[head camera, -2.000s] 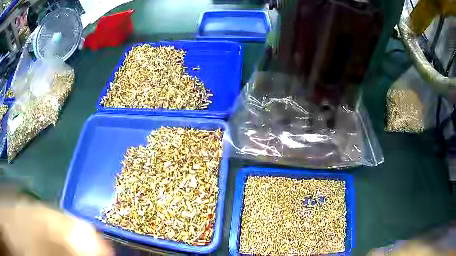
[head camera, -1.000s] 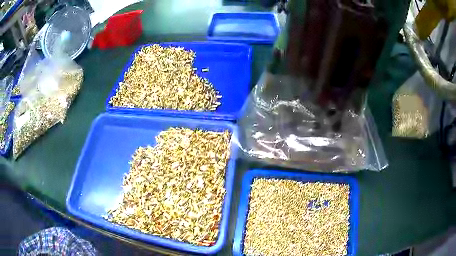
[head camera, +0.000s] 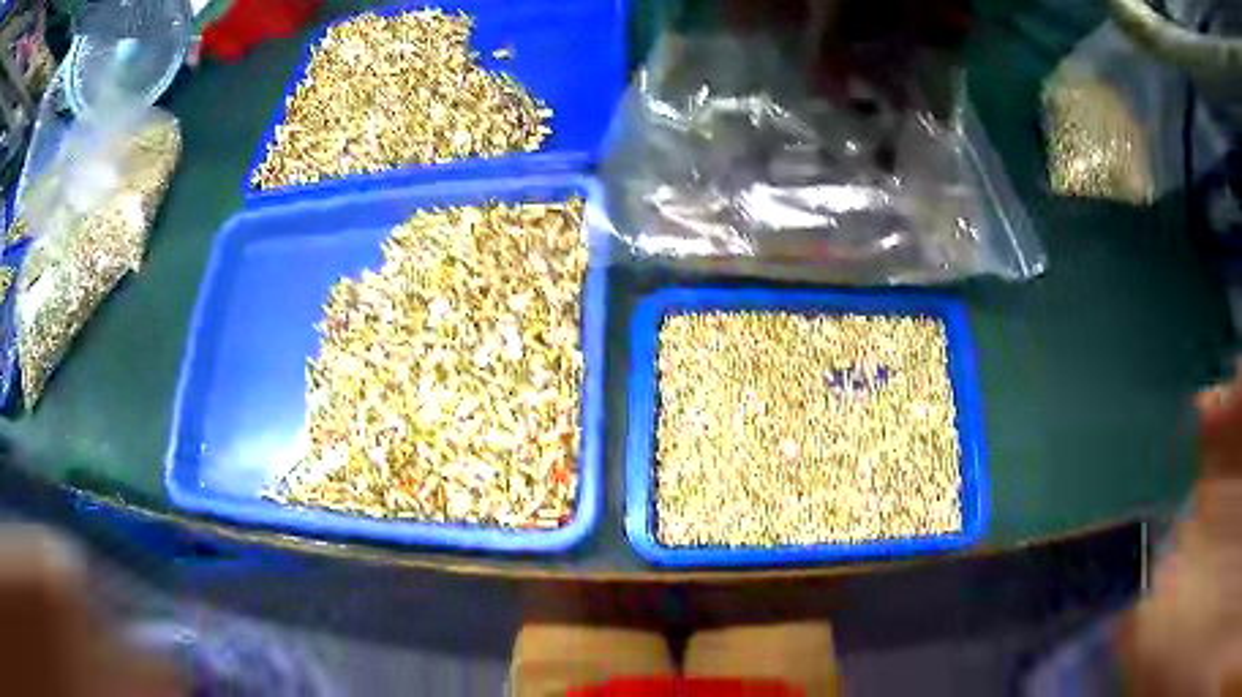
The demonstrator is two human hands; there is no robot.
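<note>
The large blue tray (head camera: 245, 368) lies on the left of the bench, with brass-coloured parts (head camera: 456, 361) heaped over its right side and bare blue floor at left. The small blue tray (head camera: 974, 449) lies to its right, filled with finer gold-coloured parts (head camera: 804, 449) and a small dark blue patch among them. My left hand (head camera: 55, 620) is a blur cut off at the lower left edge. My right hand (head camera: 1192, 586) is a blur cut off at the right edge. Neither touches a tray; their fingers cannot be made out.
A rear blue tray (head camera: 579, 82) with gold parts stands behind the large tray. A clear plastic bag (head camera: 817, 191) lies behind the small tray. Bags of parts lie at left (head camera: 102, 232) and right (head camera: 1096, 136). A red thing (head camera: 259, 25) and a pale fan-like thing (head camera: 130, 55) are rear left.
The view has tilted down, so the trays sit higher and the bench's front edge shows more fully. Blurred hands have come in at both sides. The trays look unchanged.
</note>
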